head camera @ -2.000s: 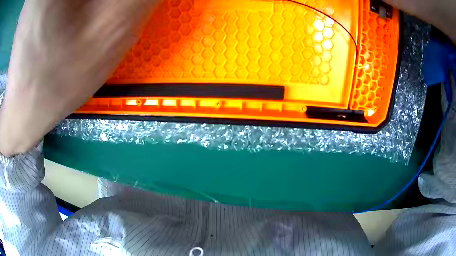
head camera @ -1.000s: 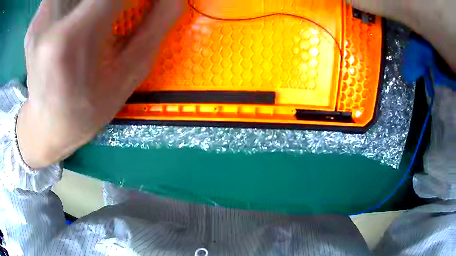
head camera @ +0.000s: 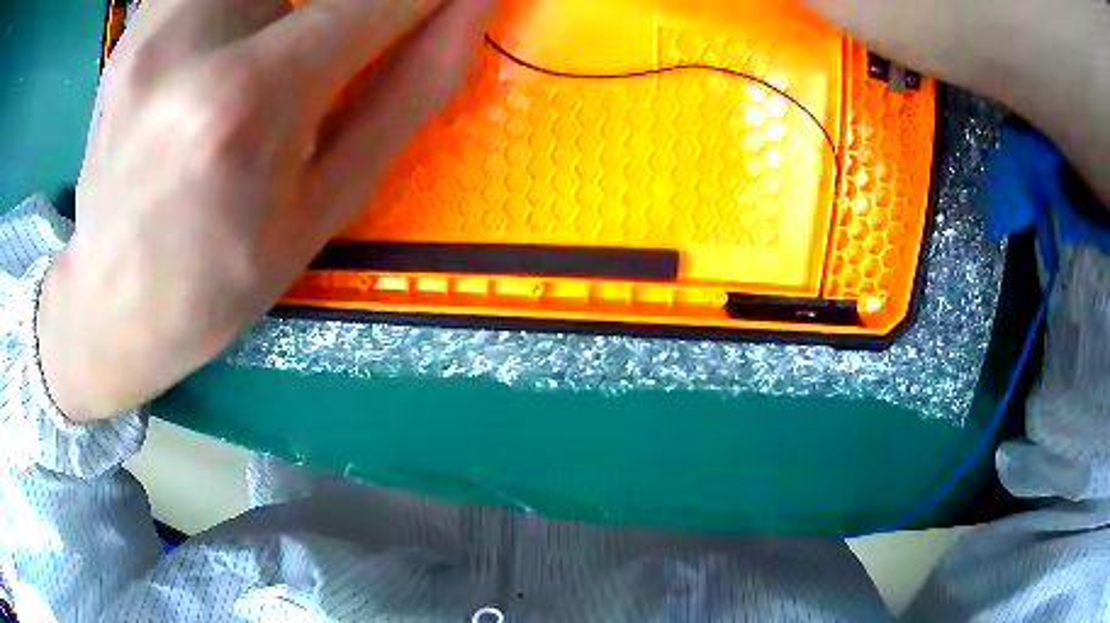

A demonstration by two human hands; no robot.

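Note:
The orange rear housing [head camera: 584,158], with a honeycomb floor and black rim, lies in front of me. A thin dark cable [head camera: 700,68] curves over its floor from my left fingers to the right side. My left hand [head camera: 231,170] covers the housing's left part; its fingers point up and right and are partly cut off by the top edge. Whether they grip the cable end cannot be told. Of my right arm, the wrist [head camera: 986,49] shows at the top right; its fingers are outside the picture. A black foam strip [head camera: 499,259] lies along the near edge.
A shorter black piece [head camera: 791,308] sits by the near right corner. Bubble wrap [head camera: 584,363] lies under the housing, on the green mat [head camera: 548,444]. A blue wrist strap [head camera: 1029,183] is at the right wrist, its cord [head camera: 992,426] curving down at right.
Over the last second the housing appears slightly lower in view. My left hand has shifted slightly, showing the orange housing's edge at the upper left. Compared with two seconds ago, more of the left hand shows.

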